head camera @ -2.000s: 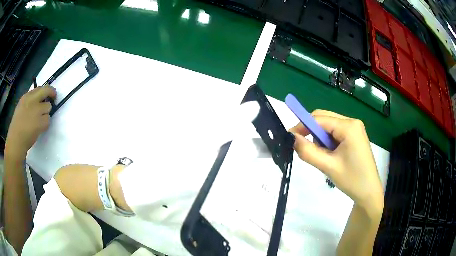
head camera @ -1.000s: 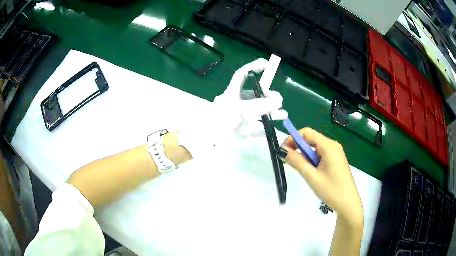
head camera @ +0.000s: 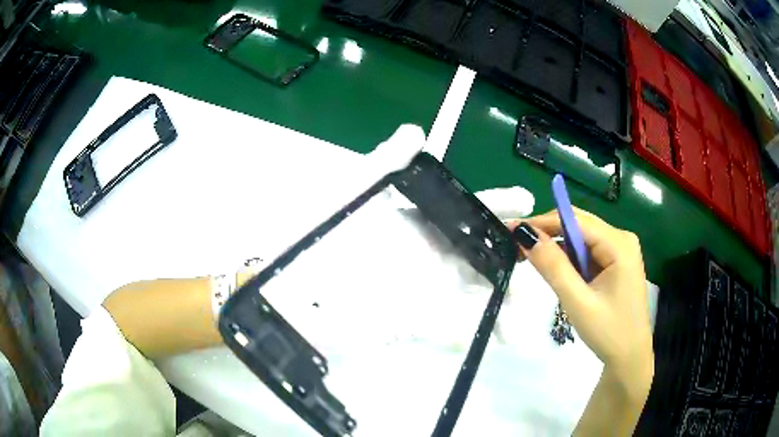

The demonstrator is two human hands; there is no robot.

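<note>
A black phone middle frame is held up over the white work sheet, its window facing me and its lower end cut off by the picture's edge. My left hand, in a white glove, holds it from behind at the far end; most of the hand is hidden by the frame or blends into the sheet. My bare right hand has its thumb and a finger at the frame's right edge. Blue-purple tweezers are tucked in it. Whether a small part is at the fingertips cannot be told.
Another frame lies on the sheet at left. Two more lie on the green surface. Black trays and a red tray are beyond, with more black trays at right. Small parts lie beside my right wrist.
The held frame has turned from edge-on to showing its broad face and is nearer me. My right hand has moved slightly right. Another person's hand seen at left two seconds ago is gone.
</note>
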